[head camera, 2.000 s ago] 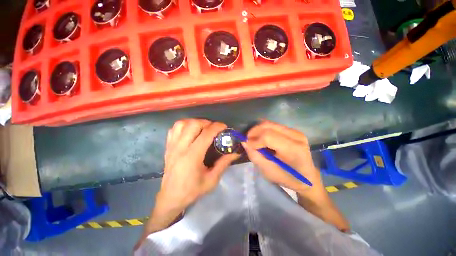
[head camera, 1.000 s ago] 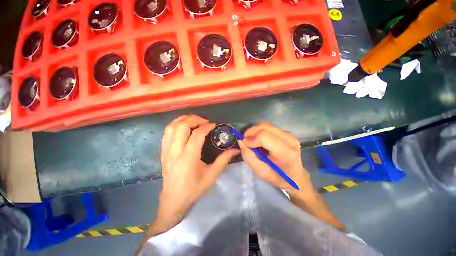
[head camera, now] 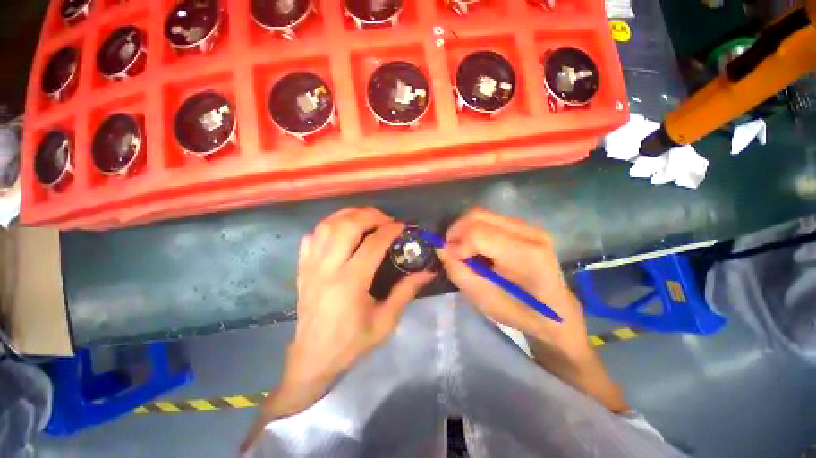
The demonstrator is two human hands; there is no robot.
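A small round electronic assembly [head camera: 411, 251], dark with a shiny rim and pale parts in its centre, is held at the bench's near edge. My left hand [head camera: 344, 277] grips it between thumb and fingers. My right hand [head camera: 505, 268] holds a slim blue tool [head camera: 514, 291] like a pen. The tool's tip is at the upper right of the assembly's rim; whether it touches the inner parts I cannot tell. Both hands are bare. The underside of the assembly is hidden.
A red foam tray [head camera: 250, 169] with rows of similar round units lies behind my hands. An orange tool [head camera: 743, 80] lies at right over crumpled white tissues [head camera: 671, 163]. Blue stools [head camera: 653, 291] stand below the bench. Brown cardboard [head camera: 38, 291] is at left.
The camera view has shifted slightly between frames. The assembly's inner parts appear at a different angle than before. Both hands keep their hold, and the blue tip stays near the rim.
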